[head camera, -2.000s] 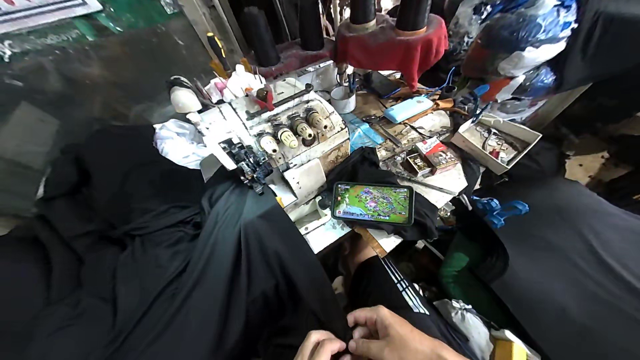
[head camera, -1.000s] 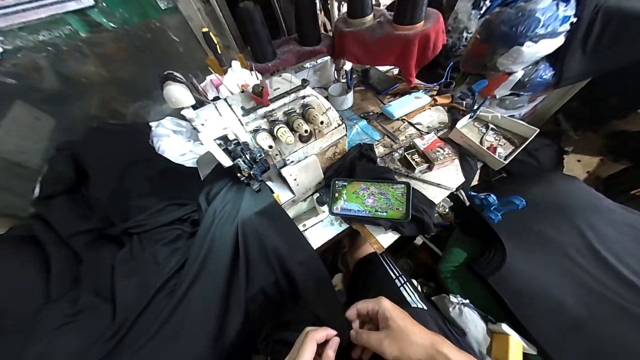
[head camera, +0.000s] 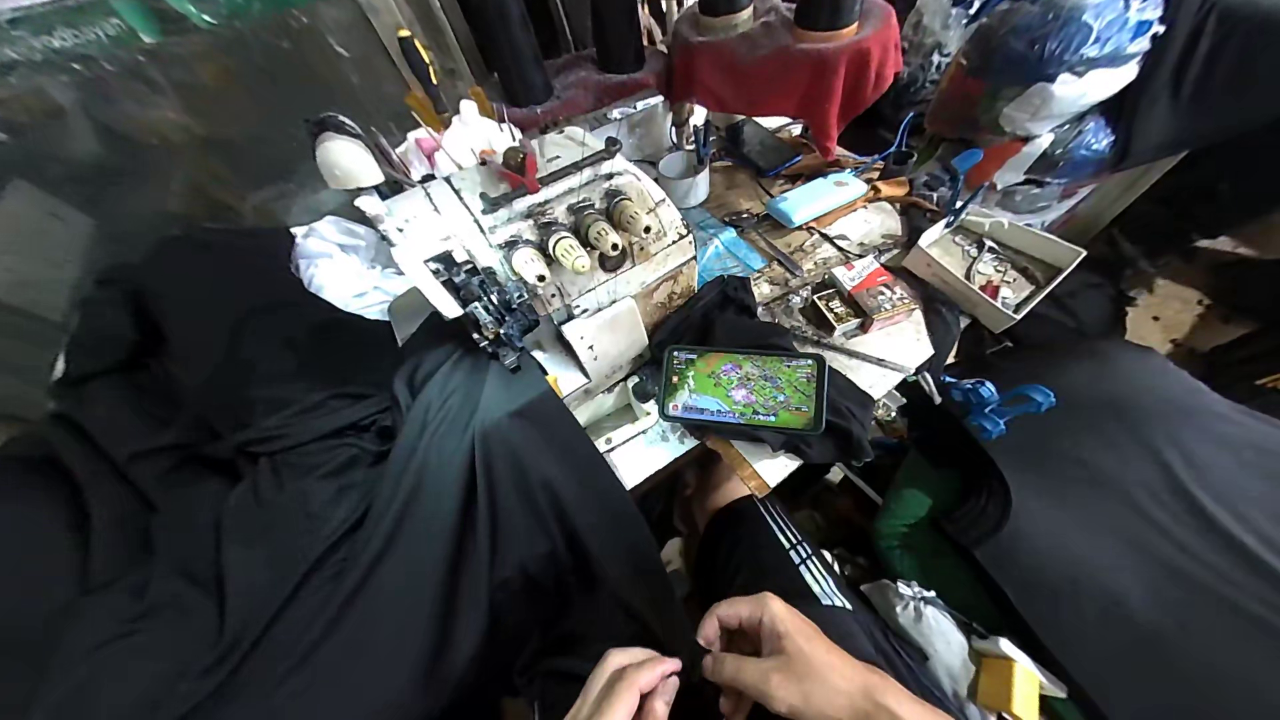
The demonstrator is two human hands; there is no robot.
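Black fabric (head camera: 480, 520) lies spread over the left side and runs up to an overlock sewing machine (head camera: 600, 290). At the bottom, my left hand (head camera: 628, 684) has its fingers curled at the fabric's right edge; whether it pinches the cloth cannot be made out. Close to its right, my right hand (head camera: 785, 655) is half curled above my lap, thumb and forefinger near the same edge, its grip unclear. A smartphone (head camera: 744, 389) showing a game rests on a bunched black cloth (head camera: 850, 415), right of the machine.
Behind the phone are cigarette packs (head camera: 872, 292), a light-blue case (head camera: 817, 199), a white cup (head camera: 684, 178) and a box of small metal parts (head camera: 995, 267). Black thread cones (head camera: 617, 35) stand at the back. A blue clamp-like object (head camera: 995, 405) and more dark fabric (head camera: 1150, 500) lie at right.
Both hands remain low by the fabric edge. My left hand's fingers have shifted slightly, and a small gap shows between the hands, which looked closer together two seconds ago.
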